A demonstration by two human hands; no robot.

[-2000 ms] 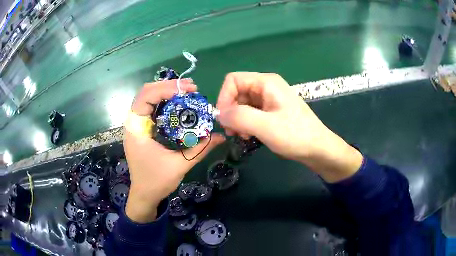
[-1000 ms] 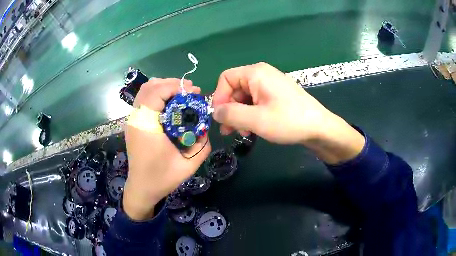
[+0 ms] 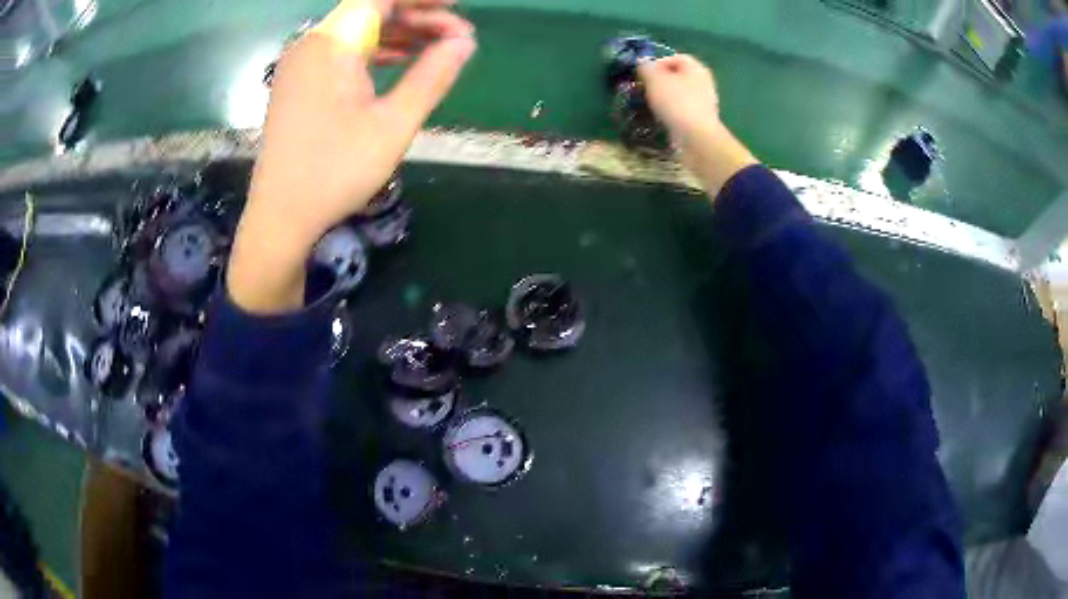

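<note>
My left hand [image 3: 334, 129] is raised at the upper left over the belt's near edge. Its fingers are apart, nothing shows in it, and yellow tape [image 3: 356, 28] is on it. My right hand [image 3: 685, 100] is over the belt at the top, its fingertips closed on a dark round unit with a bluish top [image 3: 630, 53]. The unit is blurred; its wires and plug cannot be made out. Grey-faced round covers with dark rims lie on the dark green bench, one of them [image 3: 485, 447] face up in front of me.
More covers [image 3: 185, 255] are piled at the left. A worn whitish metal edge [image 3: 515, 152] runs between bench and green belt. Other dark units stand on the belt at the right [image 3: 911, 160] and far left [image 3: 80, 114]. Brown cardboard [image 3: 111, 532] shows at the lower left.
My hands have moved apart. The left has let go of the blue-board unit and opened; the right has moved forward and right with a unit onto the belt. The view has shifted.
</note>
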